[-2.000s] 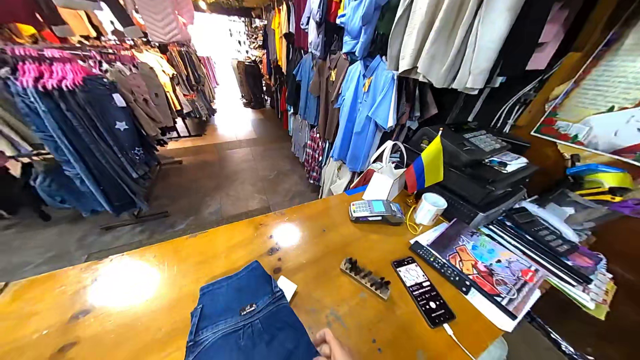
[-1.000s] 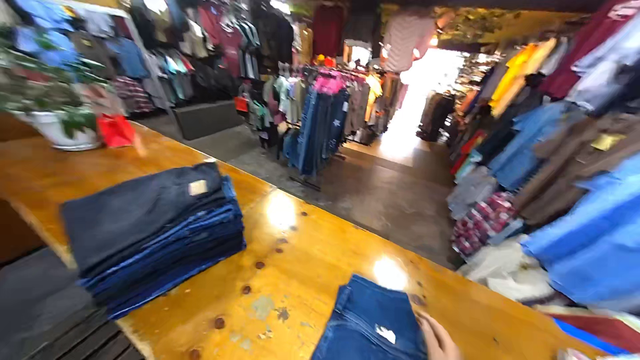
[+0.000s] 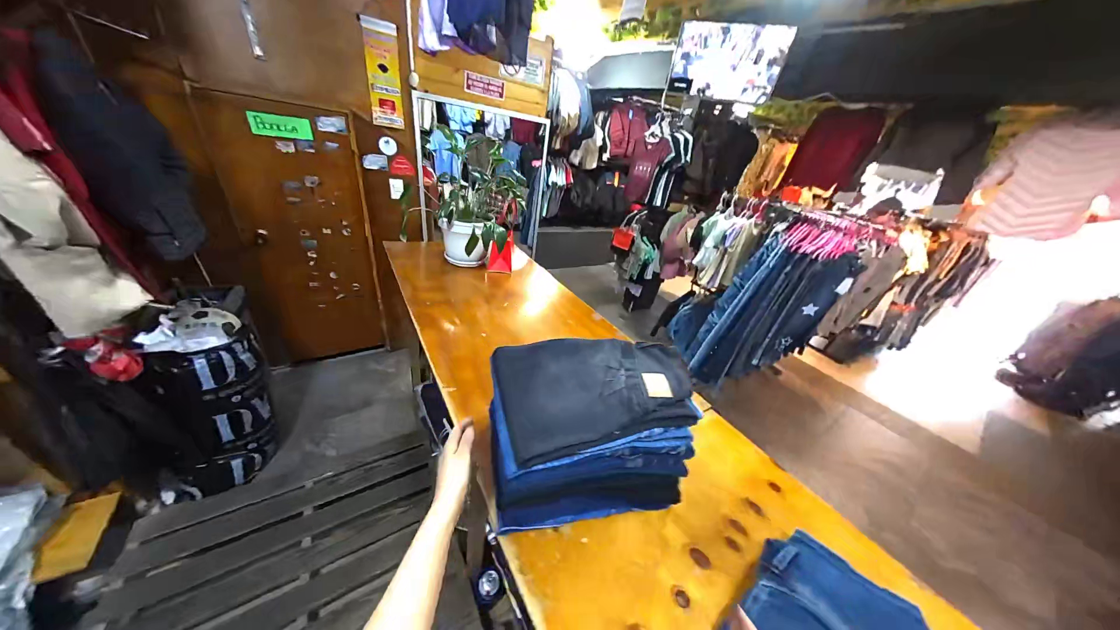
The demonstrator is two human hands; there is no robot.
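A stack of folded jeans (image 3: 586, 437), a black pair on top with a pale patch, sits on the wooden counter (image 3: 700, 525). Just left of it, at the counter's edge, is my left hand (image 3: 459, 442); its fingers are close together and whether they grip anything cannot be told. Folded blue jeans (image 3: 827, 586) lie on the counter at the bottom right. My right hand (image 3: 742, 619) shows only as a fingertip at their left side, the rest cut off by the frame.
A white-potted plant (image 3: 464, 241) and a small red bag (image 3: 500, 255) stand at the counter's far end. Slatted wooden flooring (image 3: 297, 542) and a black bin (image 3: 219, 411) are on the left. Racks of hanging clothes (image 3: 752, 289) stand to the right.
The view has swung far left, off the phone and card terminal seen earliest. My left hand has come into sight beside the stack. The single blue jeans remain near my right hand.
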